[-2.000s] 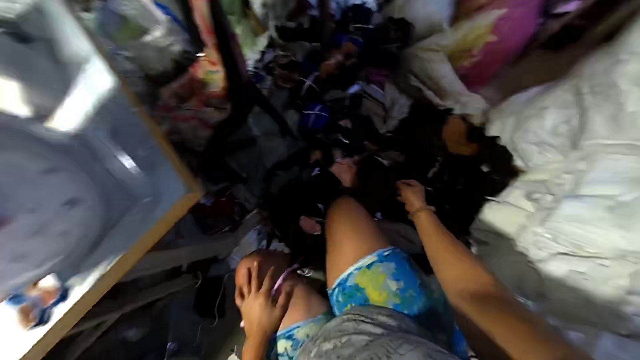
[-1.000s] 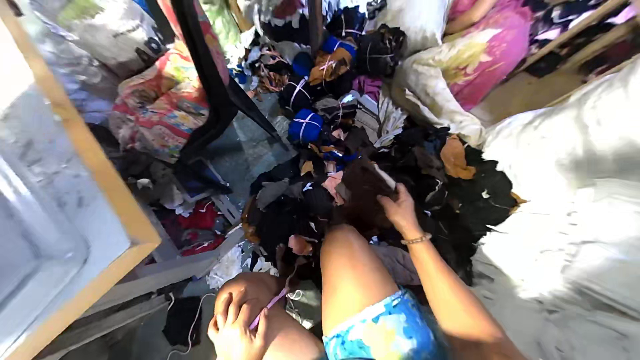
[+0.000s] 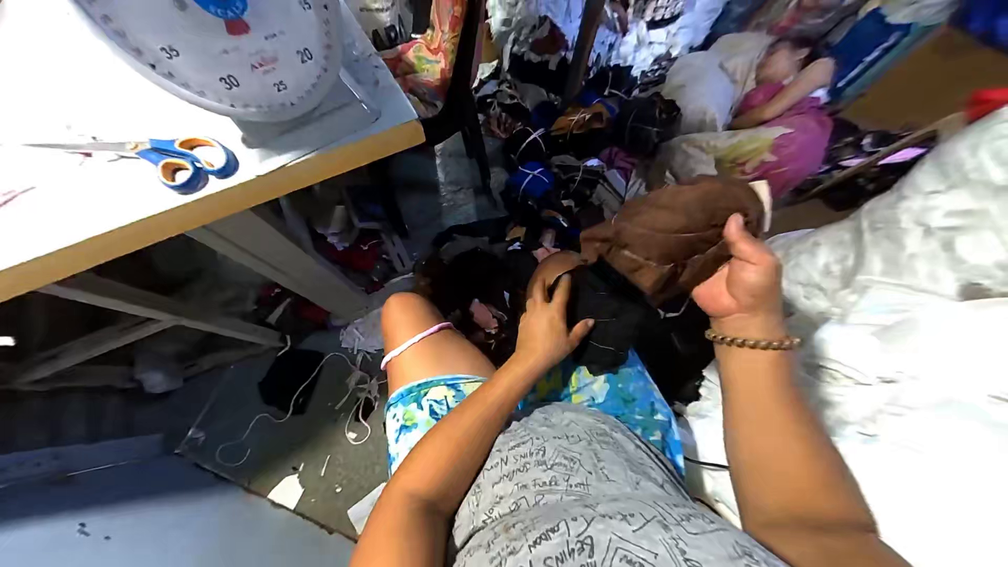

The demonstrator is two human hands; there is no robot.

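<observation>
My right hand (image 3: 740, 276) grips a stack of brown fabric pieces (image 3: 669, 228), raised above my right thigh, with the thumb on top and a pale edge showing behind. My left hand (image 3: 551, 319) rests with fingers spread on black fabric (image 3: 610, 323) lying over my knee and thigh; nothing shows gripped in it. A pink band (image 3: 413, 344) circles my left thigh. Beyond my knees, dark fabric scraps (image 3: 472, 276) lie heaped, and tied bundles, one of them blue (image 3: 531, 181), sit behind them.
At the left stand a wooden-edged table (image 3: 315, 177), a dial scale (image 3: 228, 63) and blue-handled scissors (image 3: 185, 161). Big white sacks (image 3: 906, 315) fill the right side. Another person (image 3: 787, 102) in pink is at the back right. Loose string (image 3: 252, 433) lies on the floor.
My right hand has lifted brown fabric from the scrap heap. My left hand has moved from my left knee to the black fabric on my right thigh. The view has shifted, showing the scale and scissors.
</observation>
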